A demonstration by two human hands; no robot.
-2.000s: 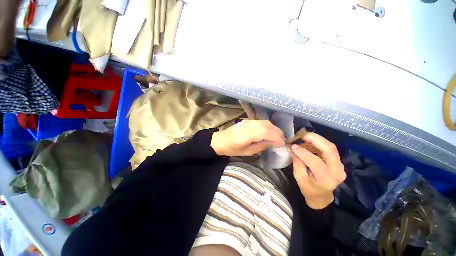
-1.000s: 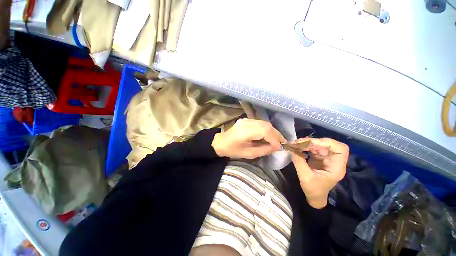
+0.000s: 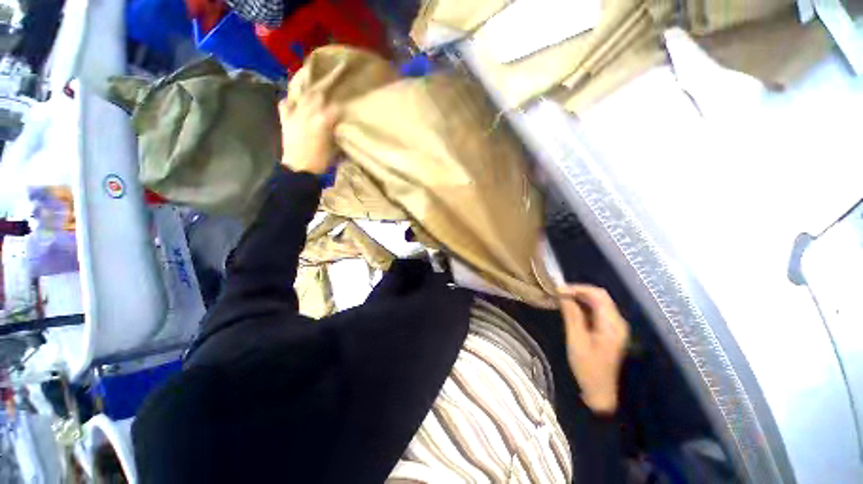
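Note:
A tan garment body (image 3: 445, 151) is stretched between my two hands beside the table edge, partly blurred. My left hand (image 3: 309, 130) grips its far upper-left end. My right hand (image 3: 596, 340) pinches its lower right corner near my lap. White patches show under the cloth, and more tan folds (image 3: 345, 241) lie below it. Whether a zipper is in my right fingers cannot be told.
The white table with a printed ruler edge (image 3: 662, 274) runs down the right. Tan cut pieces (image 3: 625, 43) lie on it. An olive cloth heap (image 3: 203, 132), red crate (image 3: 326, 33) and another machine (image 3: 114, 255) are at left.
The view has turned left. My hands, earlier together at a small brown piece, are now wide apart. The tan cloth from beside my lap is lifted and spread between them.

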